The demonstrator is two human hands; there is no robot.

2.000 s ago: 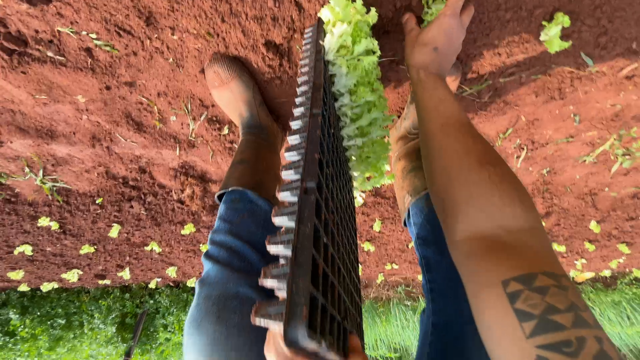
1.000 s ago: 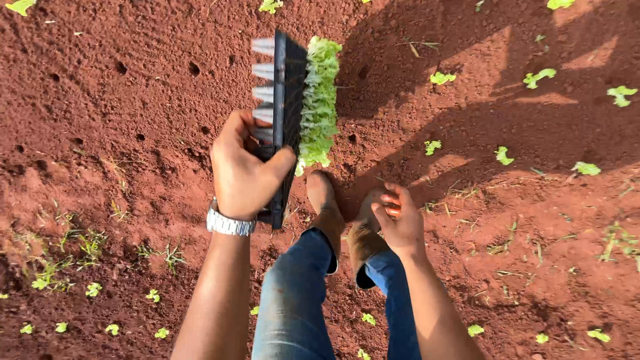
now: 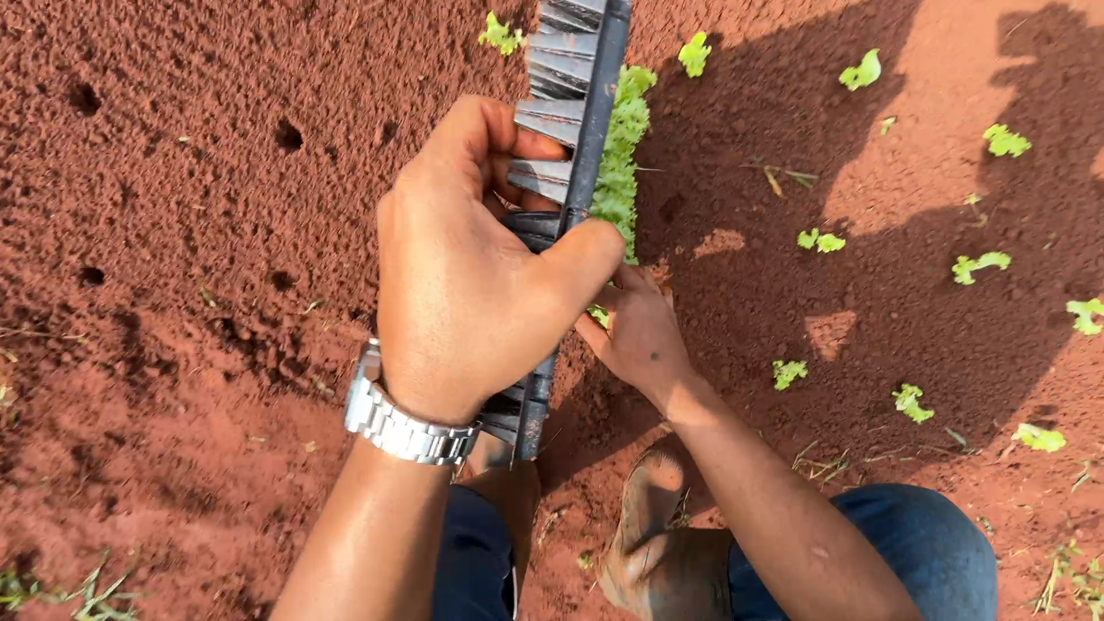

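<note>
My left hand (image 3: 483, 267), with a metal watch at the wrist, grips a black plastic seedling tray (image 3: 595, 121) tilted on edge. Its thumb lies over the rim and its fingers reach between the tapered cells. Light green lettuce seedlings (image 3: 623, 164) fill the side of the tray that faces right. My right hand (image 3: 638, 332) is at the lower end of the seedlings, its fingertips partly hidden by the tray and my left thumb. Whether it pinches a seedling cannot be seen.
Lettuce seedlings (image 3: 1007, 141) stand spaced in the red soil at right. Small planting holes (image 3: 289, 135) dot the soil at left. My muddy boots (image 3: 655, 492) and jeans-clad legs are below, with grass tufts (image 3: 78, 595) at the lower left.
My right hand has moved to the seedling side of the tray; one second ago it was apart from it. My left hand keeps its hold on the tray. The view has shifted a lot.
</note>
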